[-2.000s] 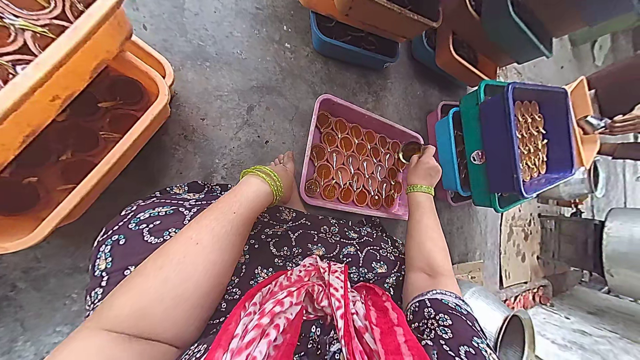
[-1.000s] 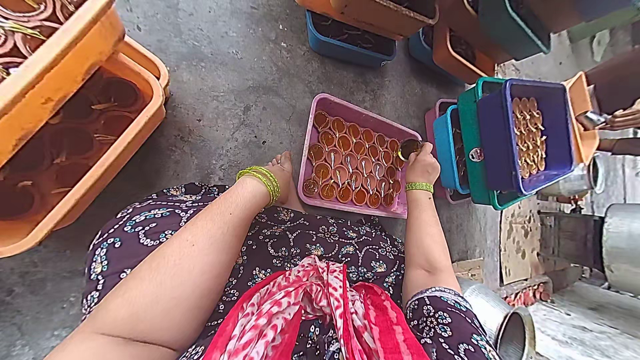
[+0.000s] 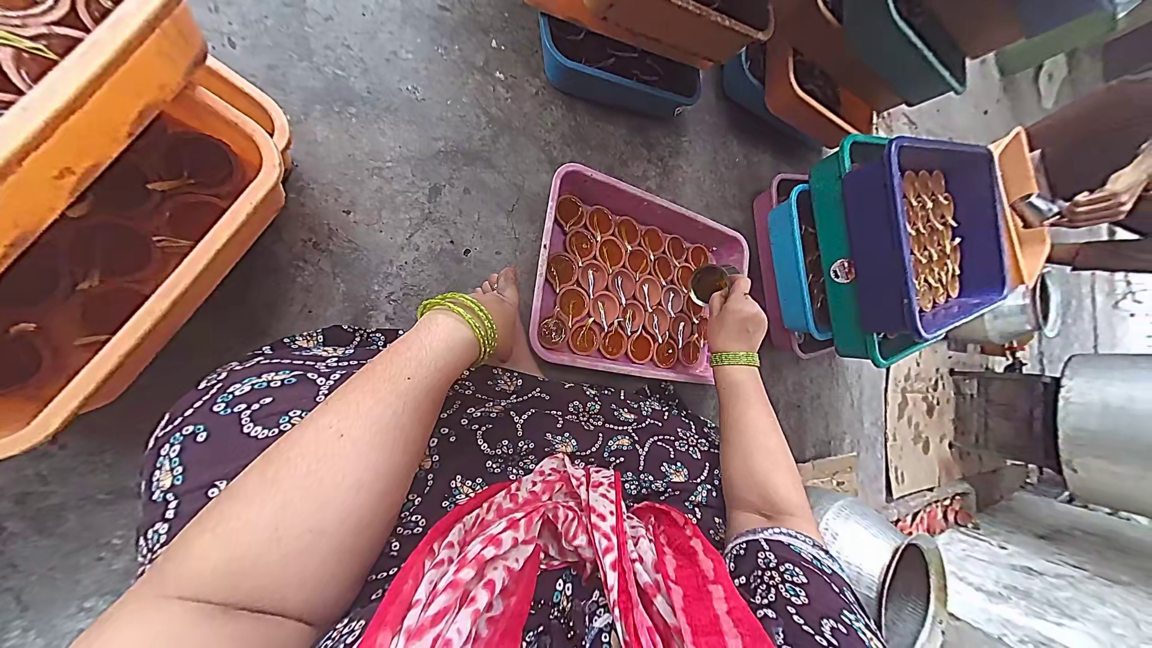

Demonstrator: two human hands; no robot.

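Observation:
A pink plastic tray (image 3: pixel 648 193) on the concrete floor holds rows of small round clay lamps (image 3: pixel 611 252), many with white wicks and amber liquid in them. My right hand (image 3: pixel 738 319), with green bangles at the wrist, grips a small metal cup (image 3: pixel 708 284) over the tray's right end. Dark liquid shows in the cup, which tilts toward the lamps. My left hand (image 3: pixel 504 315) rests just left of the tray, beyond the green bangles; its fingers are unclear and nothing is plainly held in it.
Stacked orange tubs (image 3: pixel 243 234) with lamps under reddish liquid stand at the left. More tubs (image 3: pixel 621 67) line the top. At the right are a green tub (image 3: pixel 832 229), a purple tub (image 3: pixel 976 234) with lamps, a co-worker's hand (image 3: pixel 1111 193) holding a metal cup, and metal pots (image 3: pixel 864 540).

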